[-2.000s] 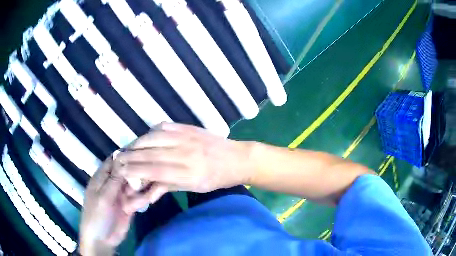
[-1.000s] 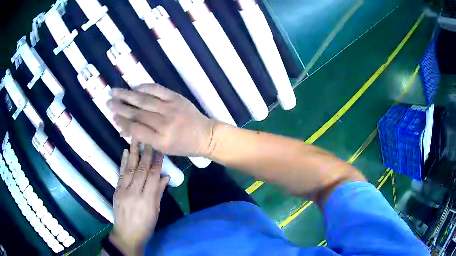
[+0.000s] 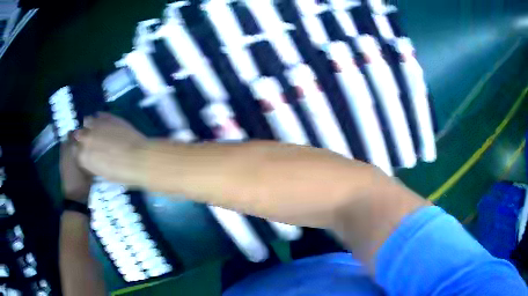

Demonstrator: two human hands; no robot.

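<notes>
Several long white handle bodies (image 3: 365,110) lie side by side in the black foam tray (image 3: 208,75). Small white parts (image 3: 124,231) lie in close rows in the narrow small-parts tray left of it. My right hand (image 3: 110,147) is over this strip, its arm crossing the handle bodies. My left hand (image 3: 75,165) is beside and partly behind it, with a dark band on the wrist. Both hands are blurred and their fingertips overlap, so I cannot tell whether they hold anything.
Another black tray with small white pieces (image 3: 20,243) is at the far left. A green floor with a yellow line (image 3: 492,139) and a blue crate (image 3: 498,214) are at the right. My blue-clothed body is at the bottom.
Both hands have moved left from the handle bodies to the small-parts tray. The view has turned left, so the trays sit further right in the picture.
</notes>
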